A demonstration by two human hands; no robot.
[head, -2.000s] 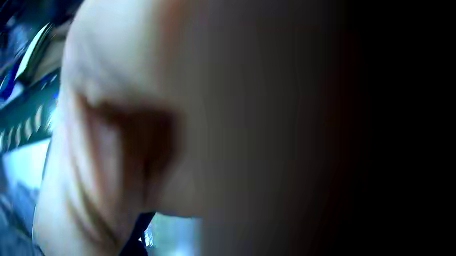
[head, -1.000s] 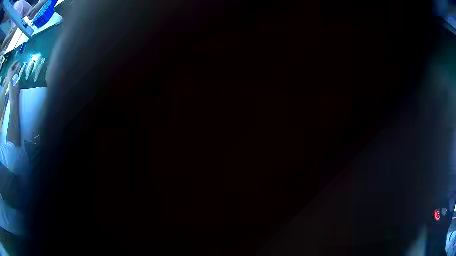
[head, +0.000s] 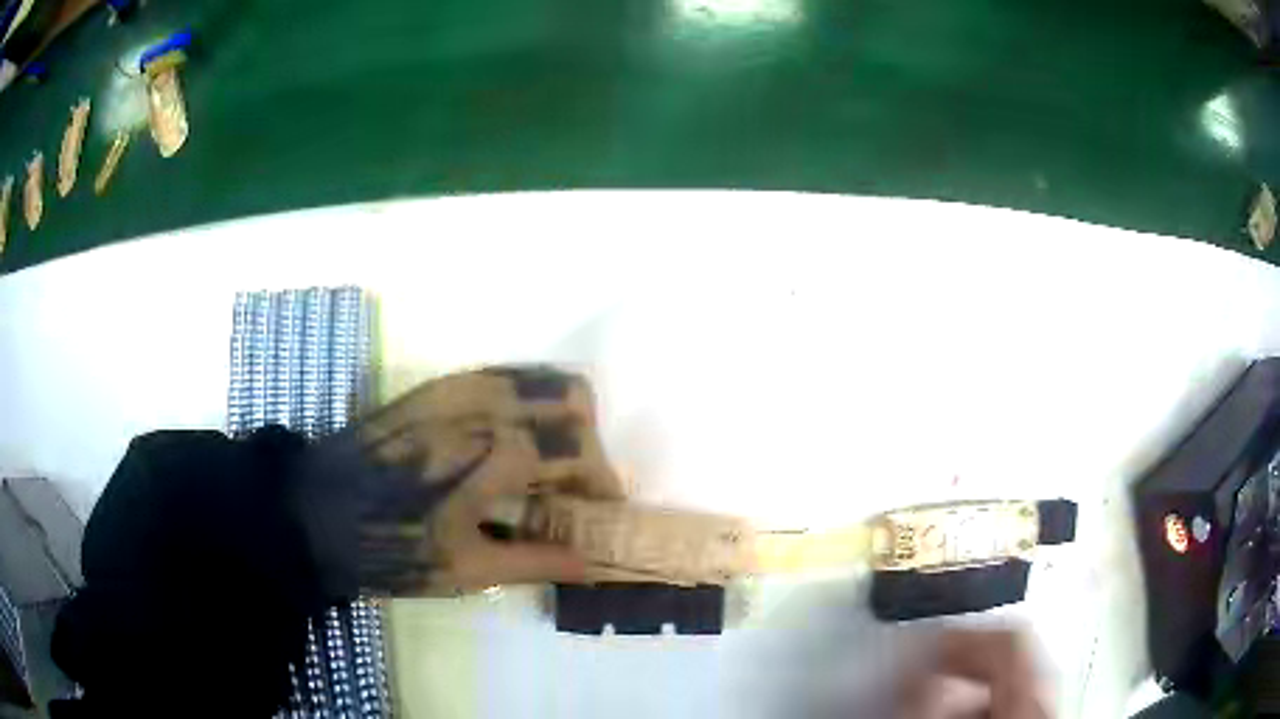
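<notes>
My left hand (head: 484, 485), in a black sleeve, has its fingers on the left end of a tan elongated product body (head: 653, 542). That body lies along the left black jig pad (head: 640, 610). A second tan body (head: 966, 535) lies at the right black pad (head: 950, 590), with a small black block at its right end. A pale yellowish strip (head: 814, 546) runs between the two. My right hand (head: 976, 677) is blurred and cut off by the bottom edge, below the right pad; its fingertips and anything in them cannot be made out.
A ribbed silver-blue sheet (head: 302, 360) lies left, partly under my left arm. A black machine (head: 1172, 520) with a red light stands right. Beyond the white bench (head: 786, 337) is the green belt (head: 562, 113), with several tan bodies (head: 166, 110) far left and one piece (head: 1262, 218) far right.
The large blurred and dark shapes that filled most of the view are gone. The bench, jig and both my hands now show.
</notes>
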